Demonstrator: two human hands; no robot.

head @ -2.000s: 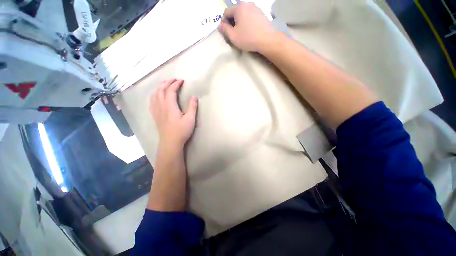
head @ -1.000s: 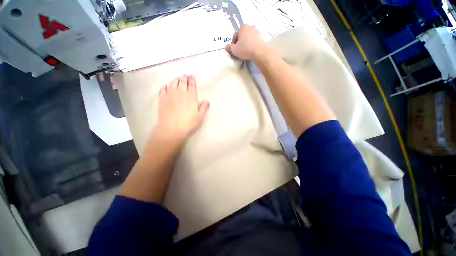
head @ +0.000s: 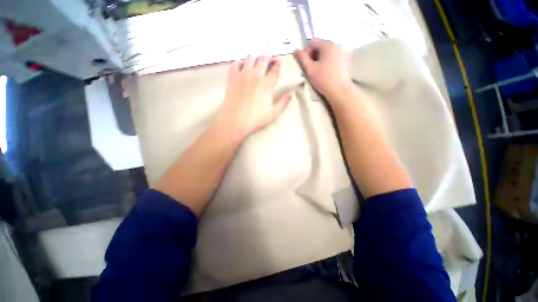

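Note:
A large beige cover panel (head: 265,194) lies over the table, its far edge beside white strips and its left edge by the machine. My left hand (head: 251,97) lies flat on the panel near the far edge, fingers a little apart, holding nothing. My right hand (head: 324,65) is at the panel's far right corner, with fingers curled and thumb and forefinger pinching the edge. A grey patch (head: 346,205) shows on the panel beside my right forearm. The sewing machine head (head: 53,35) is at upper left, blurred; its needle area is not clear.
White strips (head: 206,32) lie beyond the panel. A white cut-out plate (head: 109,130) lies on the dark glossy table surface (head: 53,153) at left. More beige material (head: 413,124) hangs at right. Beyond are a yellow floor line (head: 472,106), a white frame and a cardboard box (head: 519,183).
My left hand has slid forward and right along the panel, nearer my right hand. My right hand stays at the far corner. The camera view has turned, and the machine sits further left.

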